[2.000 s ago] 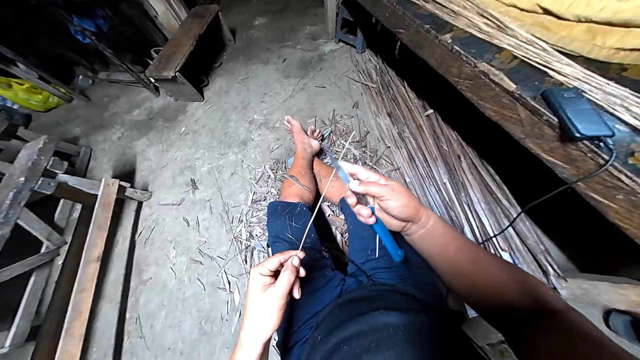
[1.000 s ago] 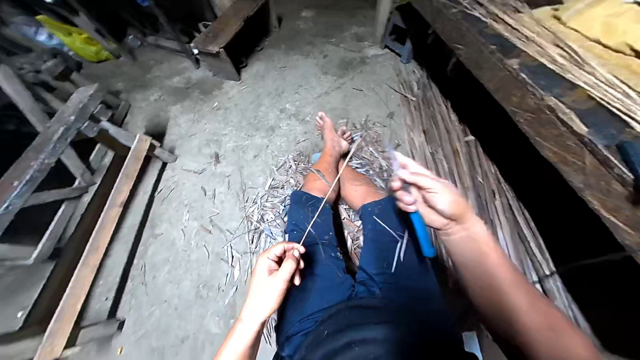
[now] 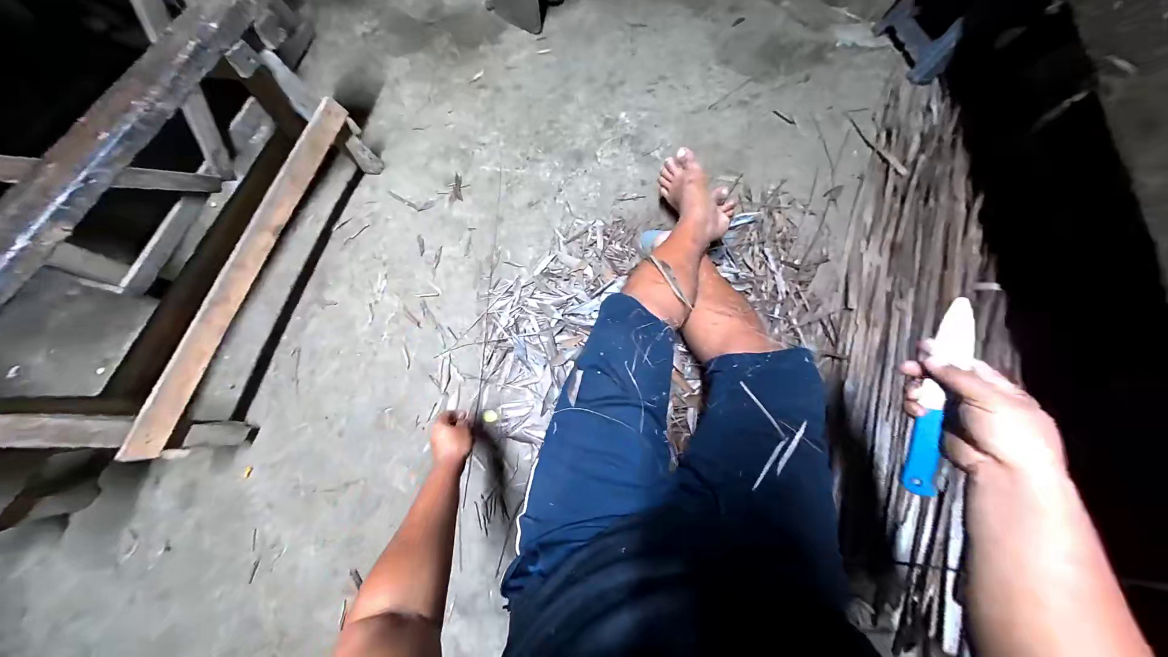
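My right hand (image 3: 985, 411) grips a knife (image 3: 926, 447) with a blue handle; its pale, brightly lit blade points up, above the bundle of long thin sticks on the right. Low beside my left thigh, my left hand (image 3: 452, 438) is closed near the floor. Thin dark strands run by it, but whether it holds one I cannot tell. Shavings (image 3: 538, 338) lie heaped around my crossed bare legs, and a few slivers (image 3: 792, 447) rest on my blue trousers. A loop of thin strip (image 3: 671, 281) lies across my shin.
Long thin sticks (image 3: 899, 228) lie in a bundle along the right side. On the left are a wooden frame (image 3: 109, 137) and a plank (image 3: 242, 274). A grey-blue object (image 3: 931, 55) stands at the top right, on the concrete floor (image 3: 547, 128).
My left hand has moved from over my thigh down to the left, beside my leg. My right hand with the knife has moved out to the right. The view has tilted down.
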